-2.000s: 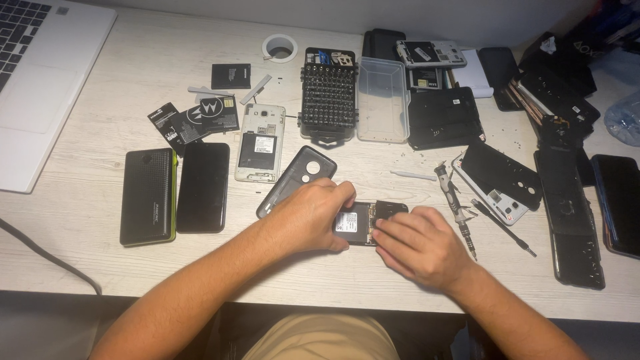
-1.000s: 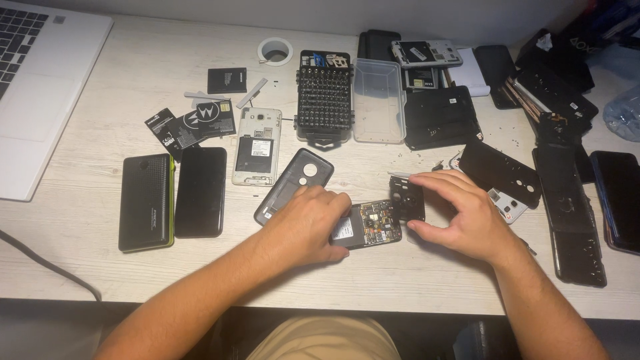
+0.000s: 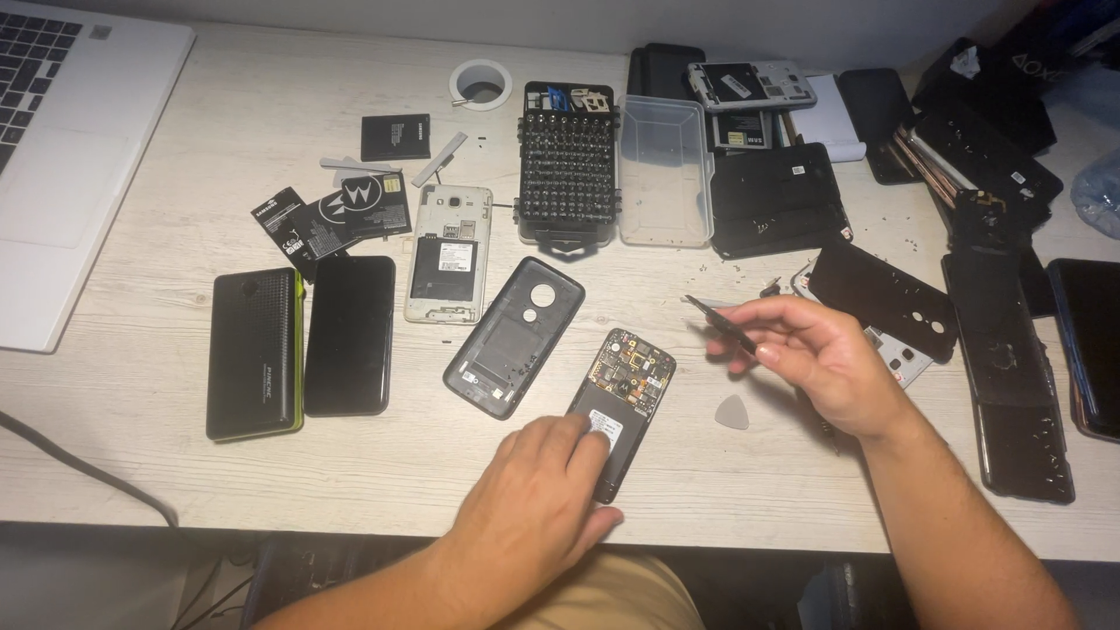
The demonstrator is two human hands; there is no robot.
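Observation:
An opened smartphone (image 3: 632, 376) lies near the table's front edge, its circuit board bare at the far end and a white label on its lower part. My left hand (image 3: 542, 481) rests over its near left side, fingertips on the label area; whether it grips the edge is hard to tell. Raised to the right of the phone, my right hand (image 3: 809, 359) holds a thin black phone cover piece (image 3: 719, 322) edge-on between thumb and fingers. A grey triangular pick (image 3: 732, 411) lies between the phone and that hand. Left of the phone is a black back cover (image 3: 516, 337) with round holes.
Behind stand a screwdriver bit case (image 3: 569, 166) and its clear lid (image 3: 665, 175). Small screws (image 3: 751, 269) are scattered near black phone parts (image 3: 774, 197) at right. A white-framed phone (image 3: 449, 254), batteries (image 3: 363, 206), a dark phone (image 3: 350, 335), a power bank (image 3: 254, 350) and a laptop (image 3: 87, 166) are at left.
The black cover piece, beside the board a second ago, is now lifted away to the right in my right hand. The phone has turned so its board end points away, and the grey pick now shows.

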